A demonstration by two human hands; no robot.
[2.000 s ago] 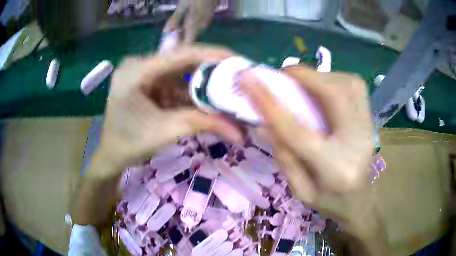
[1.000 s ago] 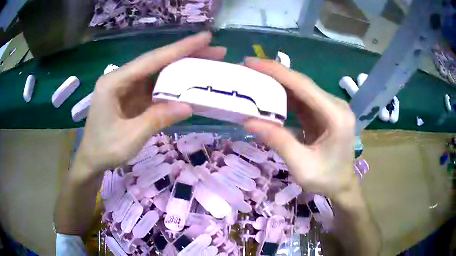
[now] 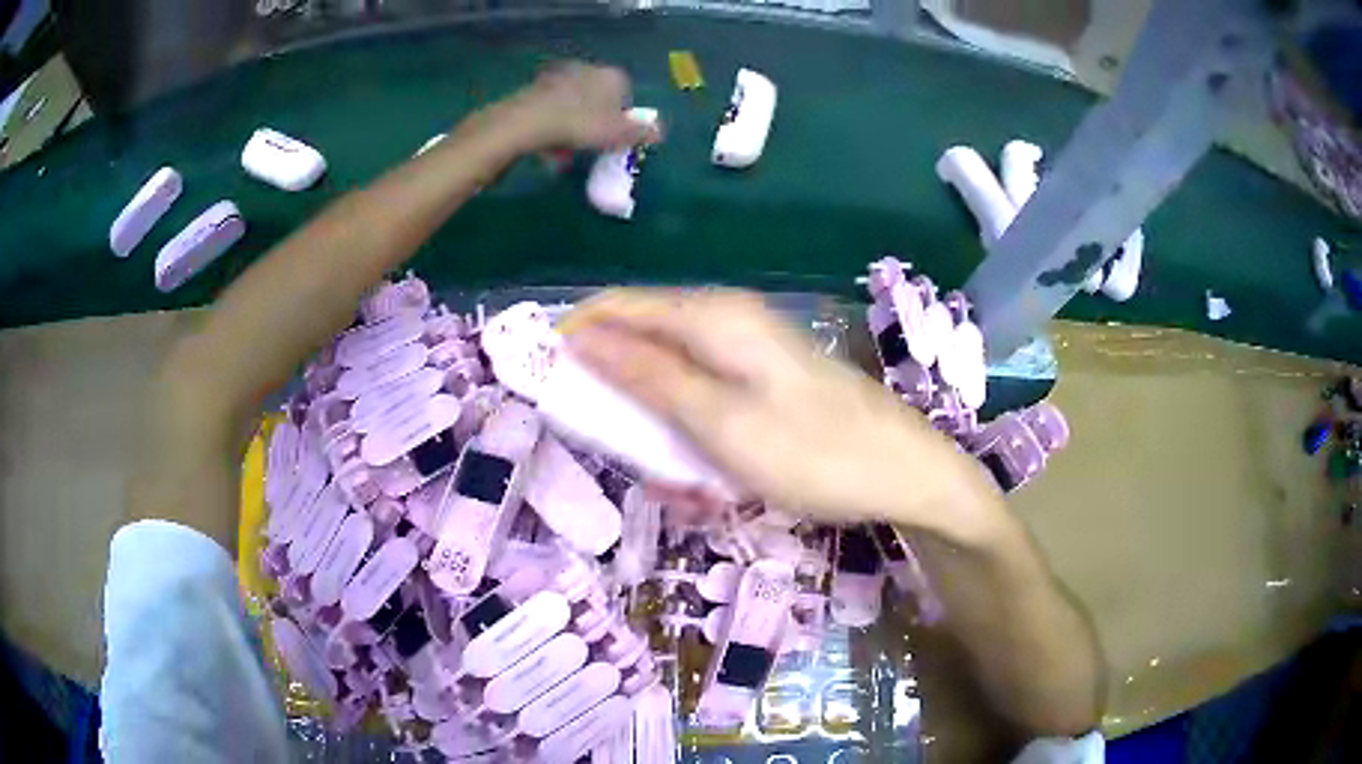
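My right hand [image 3: 732, 396], slightly blurred, is closed over a pinkish-white device [image 3: 598, 411] above the pile. The device's rounded left end with small button marks shows; its right part is hidden by my fingers. My left hand [image 3: 583, 108] is stretched over the green belt, with its fingers at the upper end of a white housing [image 3: 613, 182] with dark parts along one side. Blur hides whether it grips this housing. Pink front covers [image 3: 481, 485] with dark windows and plain pink oval covers [image 3: 526, 633] lie heaped in front of me.
An open white housing [image 3: 744, 120] and a yellow piece [image 3: 684, 70] are on the green belt [image 3: 448, 82]. Closed white units [image 3: 200, 245] lie left, more housings [image 3: 978, 194] right. A grey metal post [image 3: 1105, 179] slants across the right. Clear plastic [image 3: 837, 709] lies under the pile.
The white unit was held in both hands; now my right hand alone holds a device, lower over the pile. My left hand has moved away and forward to the belt. Belt items have shifted.
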